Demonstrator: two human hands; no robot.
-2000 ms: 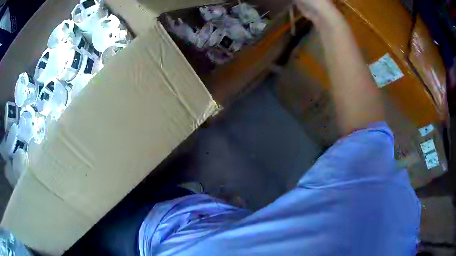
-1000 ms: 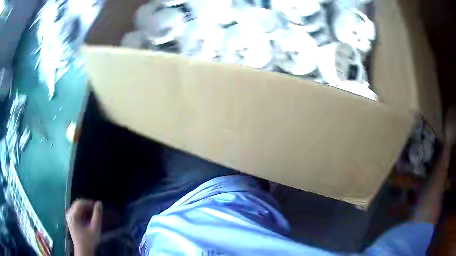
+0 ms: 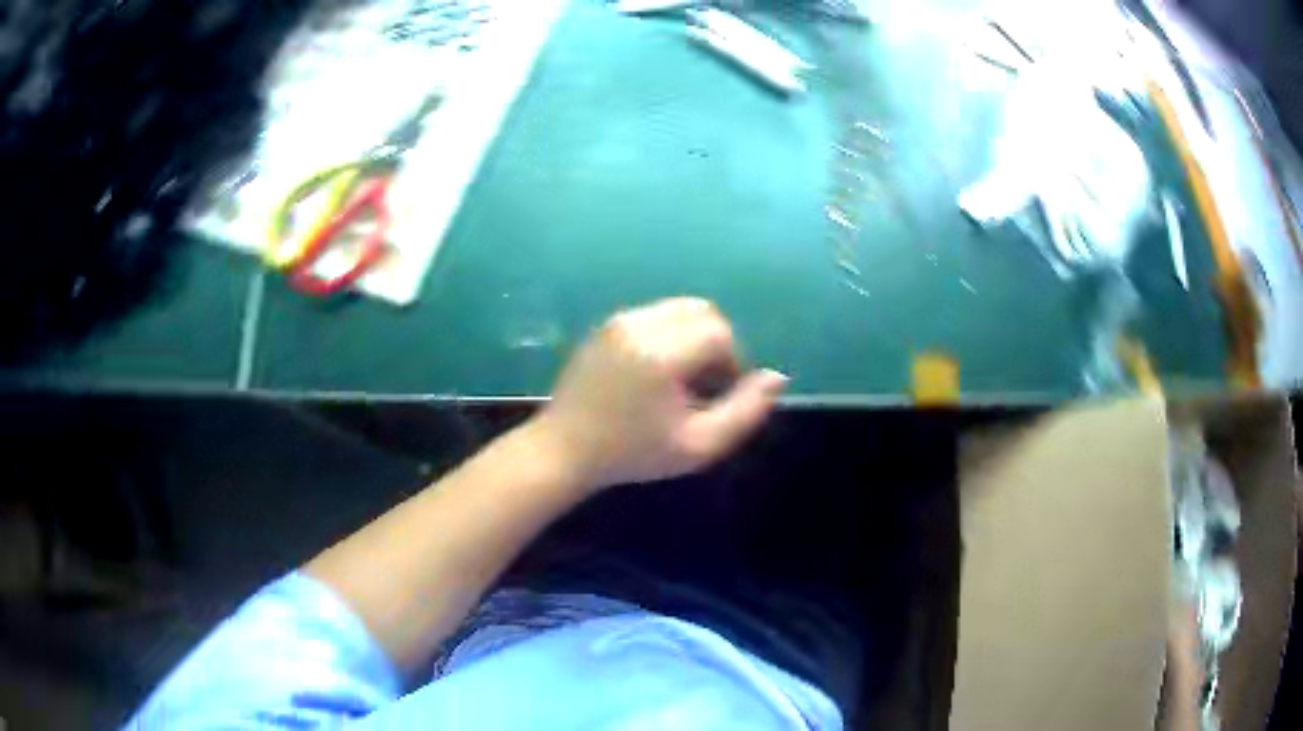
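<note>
My left hand (image 3: pixel 650 393) is bare and hangs over the front edge of the green bench top (image 3: pixel 643 186), its fingers curled into a loose fist and the thumb bent forward. Nothing shows in it. A blurred strip of skin, likely my right forearm (image 3: pixel 1183 671), shows low at the far right beside white housings (image 3: pixel 1212 536) in the carton (image 3: pixel 1065 557). My right hand itself cannot be made out. White stick parts (image 3: pixel 750 50) lie at the back middle of the bench. Small shiny specks lie right of centre.
Scissors with yellow and red handles (image 3: pixel 340 236) lie on a pale sheet (image 3: pixel 465 157) at left. A blurred black heap (image 3: pixel 100 157) is at far left. White parts in clear plastic (image 3: pixel 1079 164) lie at right. Yellow tape (image 3: pixel 935 379) is on the front edge, and an orange strip (image 3: pixel 1203 186) runs at right.
The view has swung left from the carton to the bench. The carton now shows only at the lower right. My left hand has gone from the lower left to the middle, still curled.
</note>
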